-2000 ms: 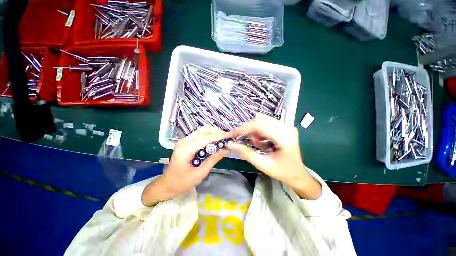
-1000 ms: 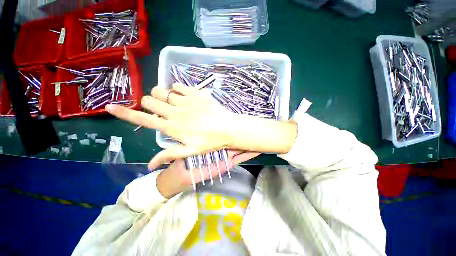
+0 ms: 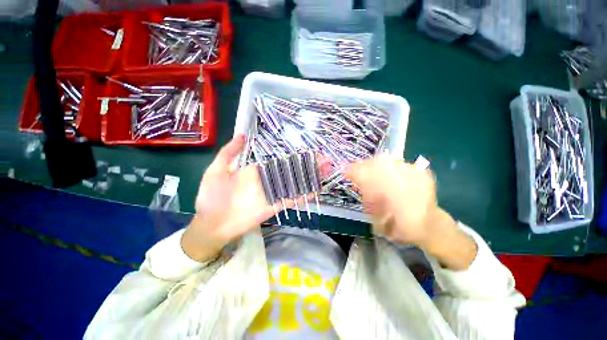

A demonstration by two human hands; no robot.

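My left hand (image 3: 229, 196) is palm up at the near left side of the white parts tub. Several stepped pins (image 3: 290, 176) lie side by side across its fingers, thick bodies away from me and thin stems pointing toward me. My right hand (image 3: 399, 196) is blurred, over the tub's near right corner, to the right of the row; whether it holds anything cannot be told. The white parts tub (image 3: 401, 126) is heaped with loose pins, partly hidden by both hands.
Red parts bins (image 3: 211, 126) with loose pins stand at the left, beside a black flexible arm (image 3: 48, 86). A small clear plastic box (image 3: 306, 56) with pins lies beyond the tub. A clear lidless tub (image 3: 526, 159) of pins stands at the right. Clear boxes (image 3: 499, 30) are at the back.
My right hand, stretched across my left hand one second ago, has moved back to the right. The row of pins now lies uncovered on my left hand, nearer the tub. The view has shifted slightly.
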